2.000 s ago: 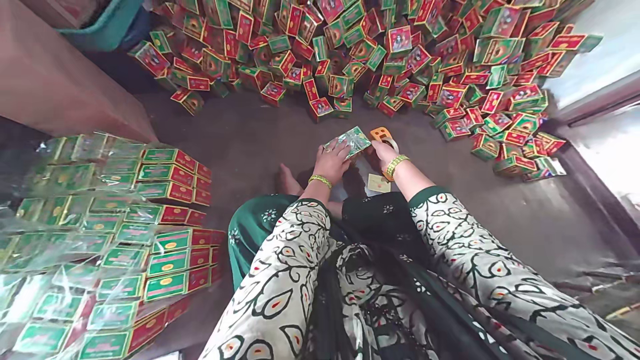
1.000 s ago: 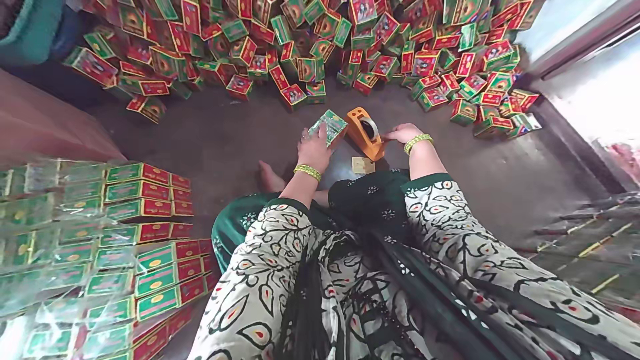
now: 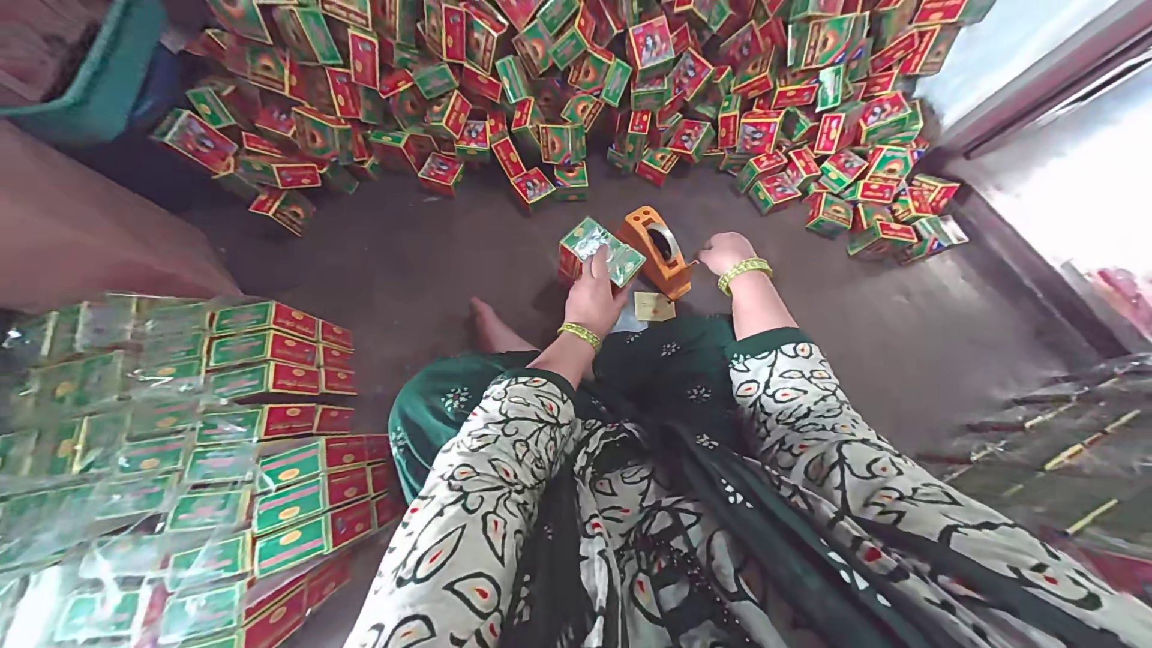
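Observation:
My left hand (image 3: 598, 297) rests on a green and red printed carton (image 3: 601, 252) with a shiny top, its fingers gripping the near side. Just right of the carton an orange tape dispenser (image 3: 659, 252) with a roll of tape stands on the floor. At the dispenser's right end is my right hand (image 3: 727, 254), its fingers pinched together near the cutting edge; whether a piece of tape is between them cannot be made out. A small yellowish card (image 3: 654, 306) lies between the dispenser and my lap.
A large heap of small red and green boxes (image 3: 562, 144) spreads across the far floor. Plastic-wrapped stacks of similar boxes (image 3: 288, 468) stand at the left. A teal tub (image 3: 108, 81) is at the upper left, and more wrapped packs (image 3: 1080, 450) lie at the right.
Two seconds ago my right hand was at the near side of the dispenser; it has since moved right, to the dispenser's right end. My left hand has stayed on the carton.

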